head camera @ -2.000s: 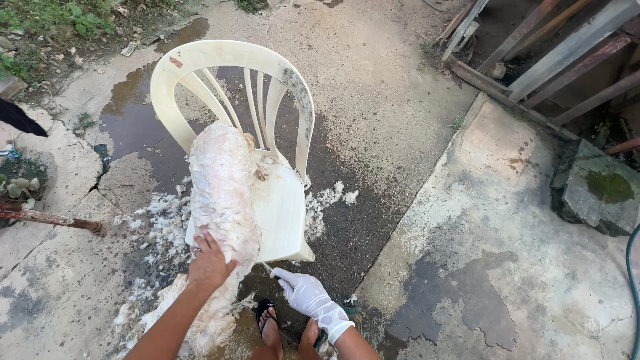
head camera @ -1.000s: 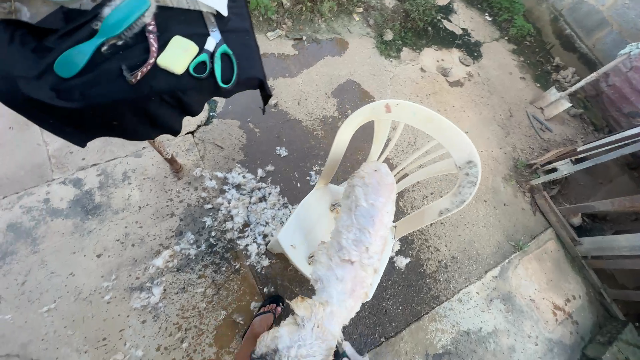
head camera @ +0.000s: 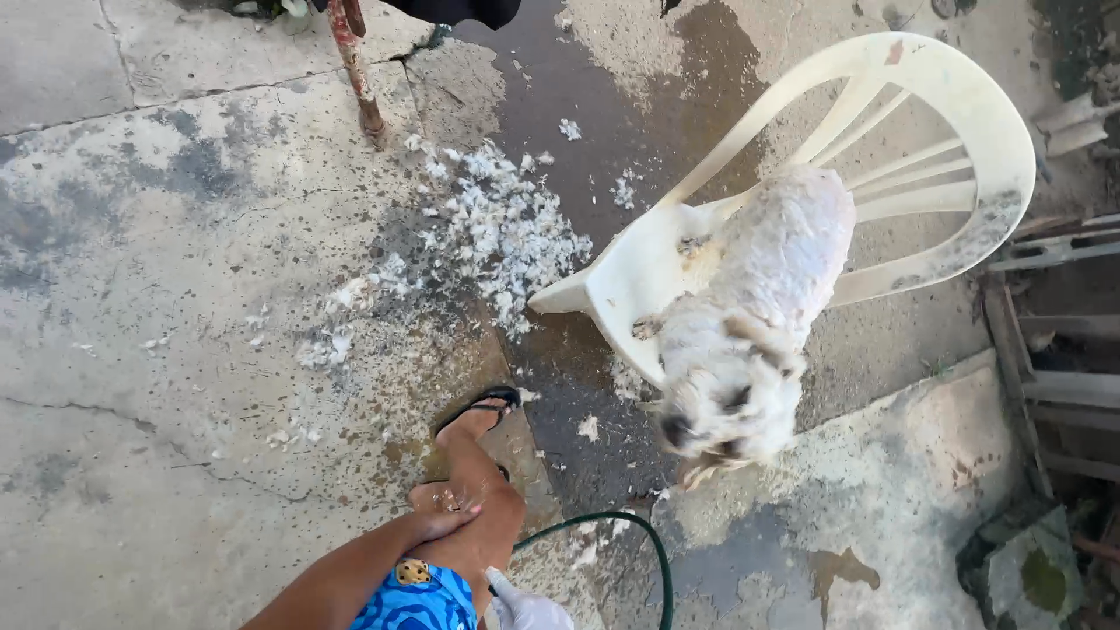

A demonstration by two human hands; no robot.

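A wet white dog (head camera: pixel 787 254) stands on the seat of a white plastic chair (head camera: pixel 643 271), its head (head camera: pixel 731 402) past the seat's front edge. My bare left hand (head camera: pixel 448 522) rests against my leg, nothing seen in it. My right hand (head camera: pixel 525 604), in a white glove, is at the bottom edge beside my knee, mostly cut off; whether it holds something cannot be told. A green hose (head camera: pixel 652 534) curves on the ground just right of it. Clumps of cut white fur (head camera: pixel 499 227) lie on the ground left of the chair.
A rusty table leg (head camera: pixel 350 79) stands at the upper left, with a black cloth (head camera: pixel 459 9) above. Wooden slats (head camera: pixel 1072 385) and a stone block (head camera: pixel 1032 560) are at the right. Wet patches mark the concrete ground. My sandalled foot (head camera: pixel 477 416) is near the chair.
My left hand was on the dog's back two seconds ago and now lies at my leg. The dog's head now shows past the seat. The view has shifted a lot.
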